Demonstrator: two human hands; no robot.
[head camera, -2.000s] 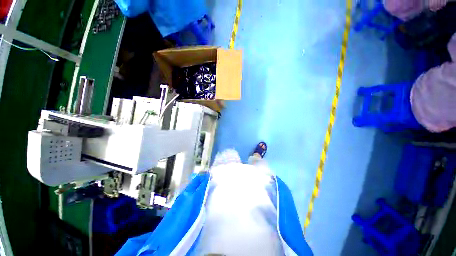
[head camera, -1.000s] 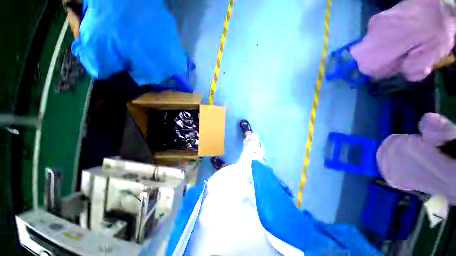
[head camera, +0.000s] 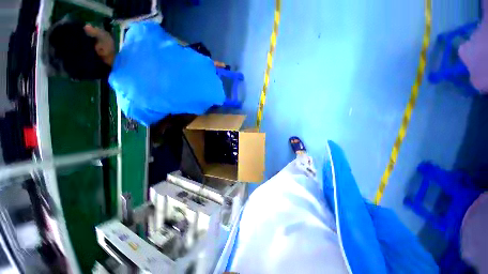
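Neither of my hands can be made out; my blue smock (head camera: 356, 225) hangs open over pale clothing (head camera: 289, 230) at the bottom. The nearest things are an open brown cardboard box (head camera: 251, 156) on the floor, with dark shiny items inside, and a white machine (head camera: 187, 200) at the lower left. The machine is partly cut off and blurred. My foot in a dark sandal (head camera: 297, 144) is on the blue floor to the right of the box.
A person in a blue smock (head camera: 166, 75) is beyond the box, beside the green conveyor line (head camera: 77, 123). Yellow lines (head camera: 267, 69) run along the floor. Blue stools (head camera: 441, 192) and parts of people in pink clothing (head camera: 476, 59) are at the right.
The view has moved along the aisle and turned. The machine has slid down towards the lower edge. The person in blue now shows with head and torso, beyond the box.
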